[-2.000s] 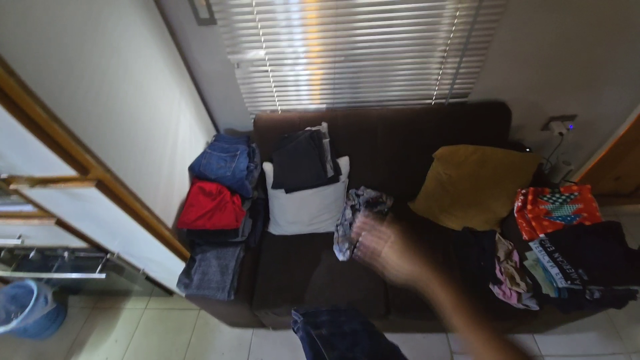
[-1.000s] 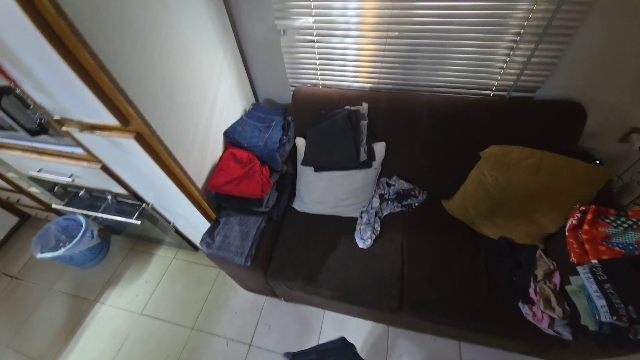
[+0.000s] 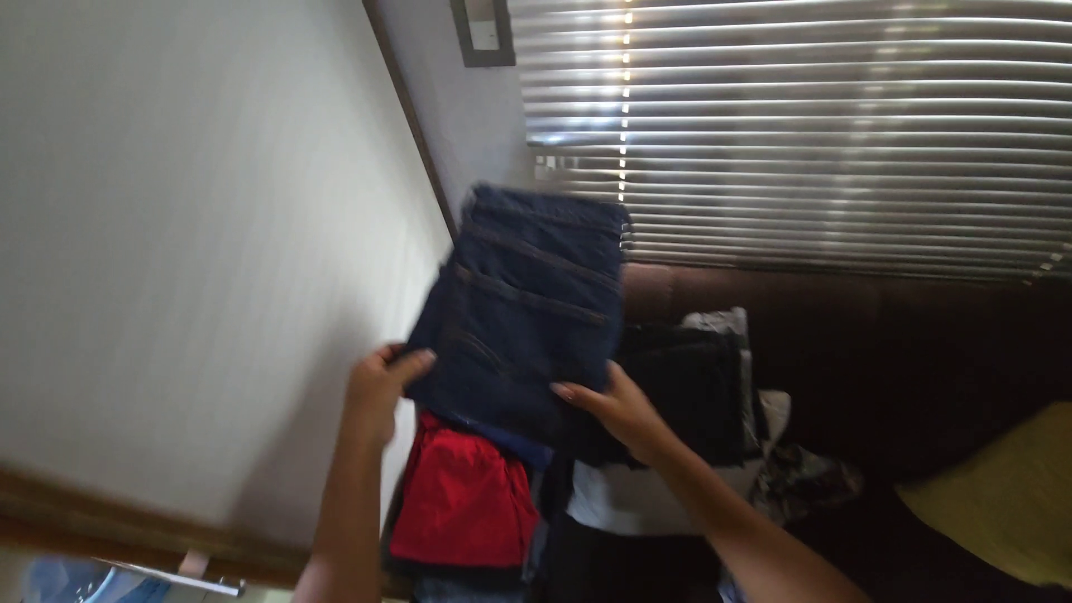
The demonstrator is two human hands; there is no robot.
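A folded pair of dark blue jeans [image 3: 528, 310] hangs between my hands in the middle of the view. My left hand [image 3: 387, 387] grips its lower left edge, thumb on the front. On the lower right edge, my right hand [image 3: 618, 409] holds the denim the same way. Just below the jeans lies a folded red garment [image 3: 465, 502] on a stack at the sofa's left end. Right of them, black folded clothes [image 3: 687, 394] rest on a white cushion [image 3: 628, 502]. A crumpled patterned cloth [image 3: 808, 484] lies beside the cushion, dim and blurred.
The dark sofa [image 3: 888, 352] stands under a window with blinds [image 3: 796, 134]. A mustard cushion [image 3: 1005, 494] is at the right. A tall white panel [image 3: 209, 209] rises close on the left, with a wooden edge [image 3: 142, 519] and a metal handle [image 3: 167, 576] low down.
Both hands now hold the folded dark jeans up over the sofa's left end; one second ago no hand showed and dark cloth was at the bottom edge. The view has moved nearer the left end.
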